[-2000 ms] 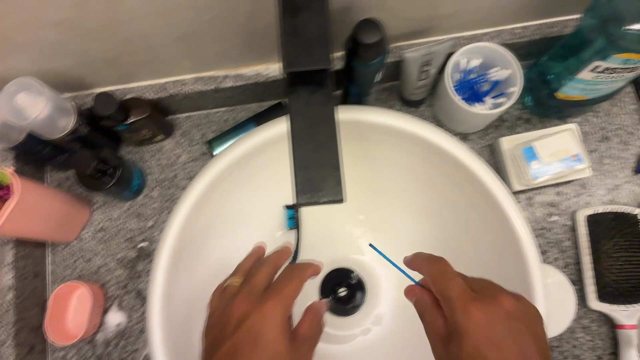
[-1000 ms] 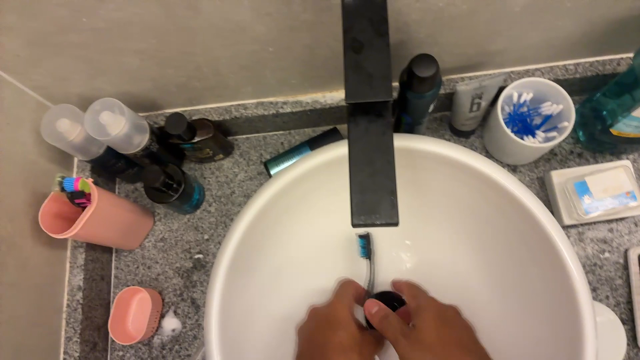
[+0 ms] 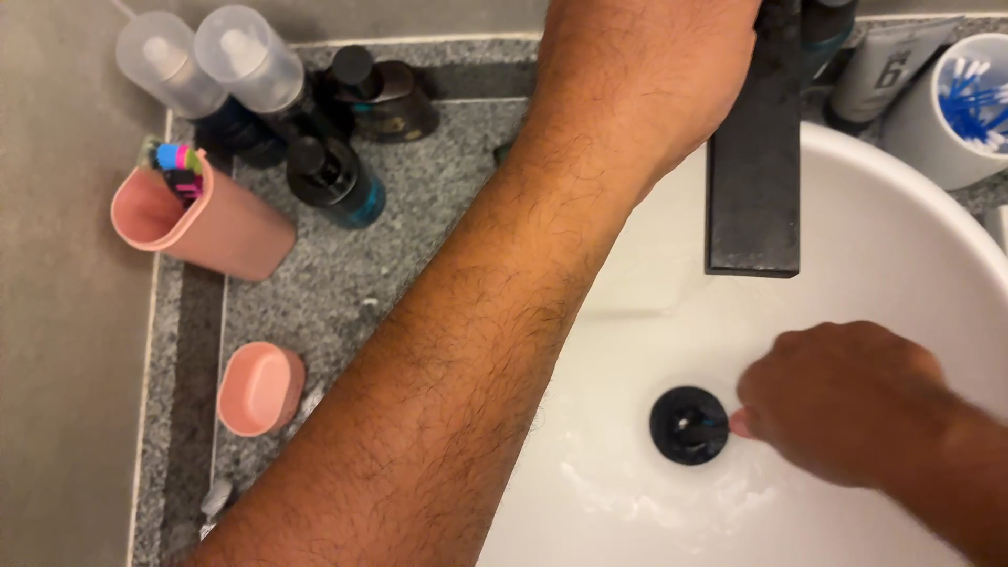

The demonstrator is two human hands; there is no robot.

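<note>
My left hand (image 3: 650, 71) reaches across to the upper part of the black faucet (image 3: 754, 197); its fingers are hidden at the top edge, so its grip cannot be told. My right hand (image 3: 843, 398) is closed beside the black drain (image 3: 688, 425) in the white washbasin (image 3: 614, 488). From its fingertips a dark, slim end with a hint of blue, which looks like the head of a toothbrush (image 3: 711, 426), reaches over the drain. The handle is hidden in the hand. Wet, shiny patches show on the basin below the drain.
Left on the granite counter (image 3: 331, 291) are a pink tumbler (image 3: 236, 213) with toothbrushes, a small pink cup (image 3: 261, 390), a dark bottle with blue liquid (image 3: 339, 185) and clear-capped bottles (image 3: 248, 59). At right are a grey tube (image 3: 886, 75) and a white cup of cotton swabs (image 3: 913, 134).
My left hand has gone from the drain up to the faucet. The toothbrush that lay below the spout is gone from there. My right hand now sits right of the drain.
</note>
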